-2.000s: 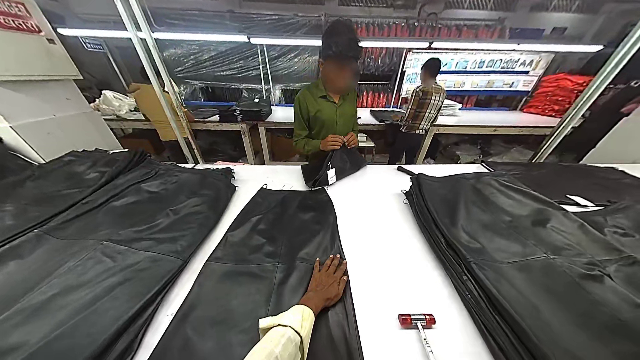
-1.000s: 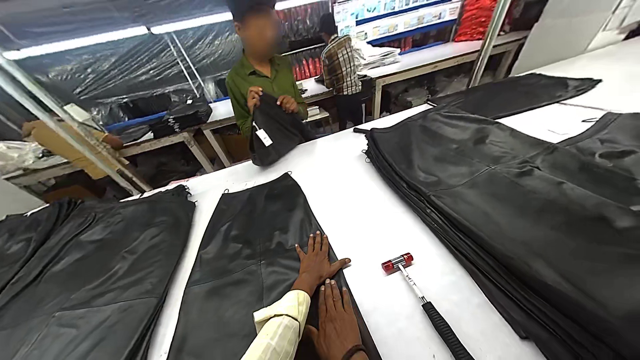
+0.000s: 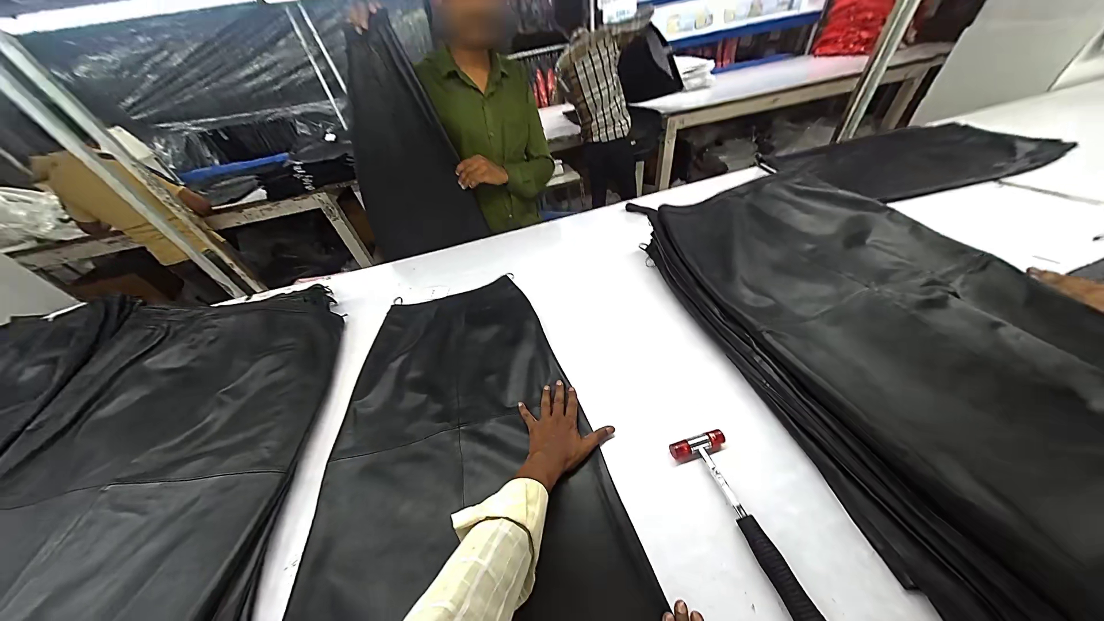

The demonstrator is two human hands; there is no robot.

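Note:
A black leather skirt panel or similar garment (image 3: 431, 405) lies flat on the white table, with seams across and down it and small loops at its top edge. My left hand (image 3: 561, 435) rests palm down on its right side, fingers spread, the thumb reaching past the edge. Of my right hand (image 3: 683, 613) only fingertips show at the bottom edge of the view, by the garment's lower right edge; the rest is hidden. A mallet with red faces and a black grip (image 3: 700, 445) lies on the table to the right of the garment.
Stacks of black leather garments lie at the left (image 3: 172, 414) and right (image 3: 862, 328). Across the white table (image 3: 595, 259), a person in a green shirt (image 3: 509, 129) holds up a black garment (image 3: 405, 147). Another person's hand (image 3: 1069, 289) is at the right edge. More people stand behind.
My right hand, beside the left one a second ago, has moved down to the bottom edge. The person opposite has raised the black garment higher, and it hangs at longer length.

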